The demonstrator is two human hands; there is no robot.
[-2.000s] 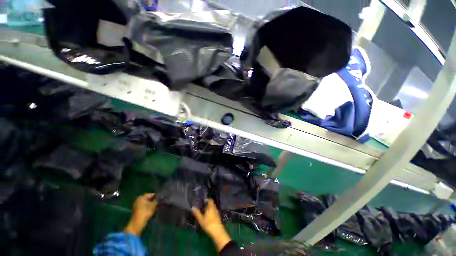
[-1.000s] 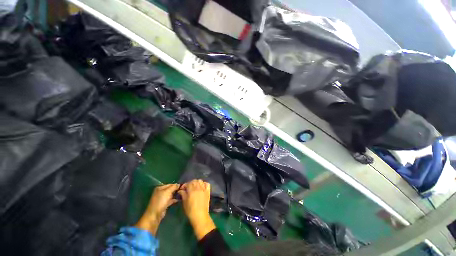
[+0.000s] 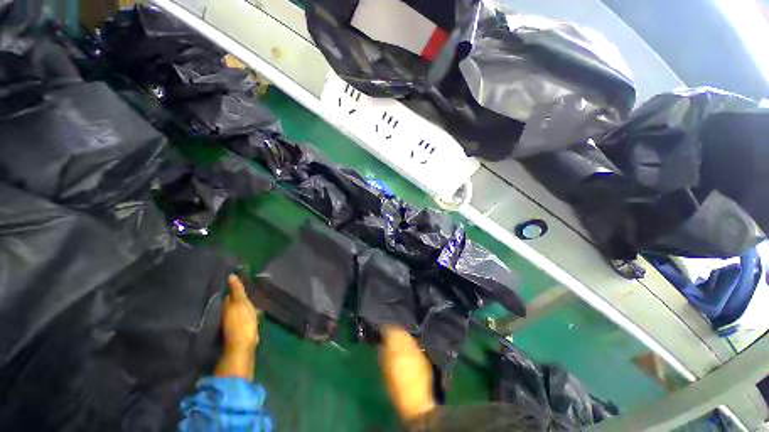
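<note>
Small black packets point(image 3: 312, 278) lie in a row on the green surface point(image 3: 291, 380) in front of me. My left hand point(image 3: 239, 327) is upright at the edge of the heaped black bags point(image 3: 160, 304) on the left, beside the nearest packet. Whether its fingertips grip anything cannot be told. My right hand point(image 3: 406, 371) is blurred, at the near end of the packets in the middle of the row; its fingers are hard to make out. A line of crinkled black bags point(image 3: 337, 198) lies behind the packets.
A raised pale shelf point(image 3: 573, 261) crosses behind, with a power strip point(image 3: 396, 126) and a round dark-rimmed knob point(image 3: 531, 229). Large black poly bags point(image 3: 548, 84) and a blue-and-white cloth point(image 3: 725, 287) are on it. A pale upright point(image 3: 717, 384) curves at lower right. More black bags point(image 3: 540, 384) lie beside it.
My hands, together at a packet's near edge a second ago, are now apart, left hand leftward and right hand rightward. That packet now lies flat in the row. The view has shifted slightly.
</note>
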